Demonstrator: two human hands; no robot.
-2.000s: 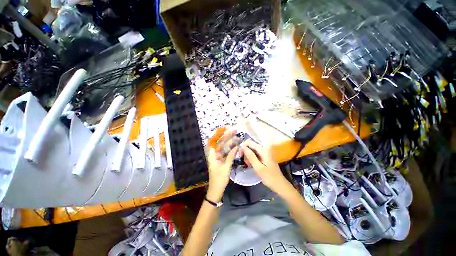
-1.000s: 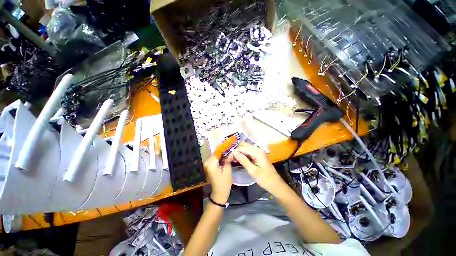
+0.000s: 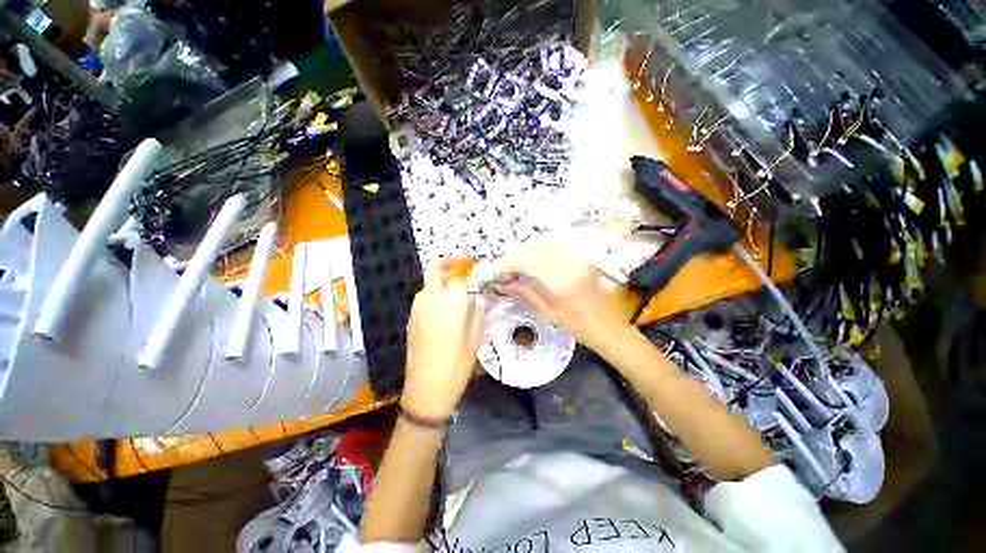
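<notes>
A white round housing [image 3: 525,344] with a dark centre hole lies at the bench's front edge, over my lap. My left hand [image 3: 448,313] is at its upper left, with a bright orange spot [image 3: 457,266] at the fingertips. My right hand [image 3: 564,283] is at its upper right, fingers bent over the pale work area. Small dark bits show between the hands. The fingertips are blurred by glare, so I cannot tell what either hand grips.
A black glue gun [image 3: 685,221] lies right. A black pocketed strip [image 3: 381,248] and stacked white housings [image 3: 216,346] stand left. A carton [image 3: 362,65] of small metallic parts is behind. Clear trays [image 3: 800,86] with wires are back right; more housings [image 3: 854,459] lie below right.
The round housing shows much more, with its centre hole now visible. My hands have moved up and apart, the left one leftward. The orange spot has moved up and left.
</notes>
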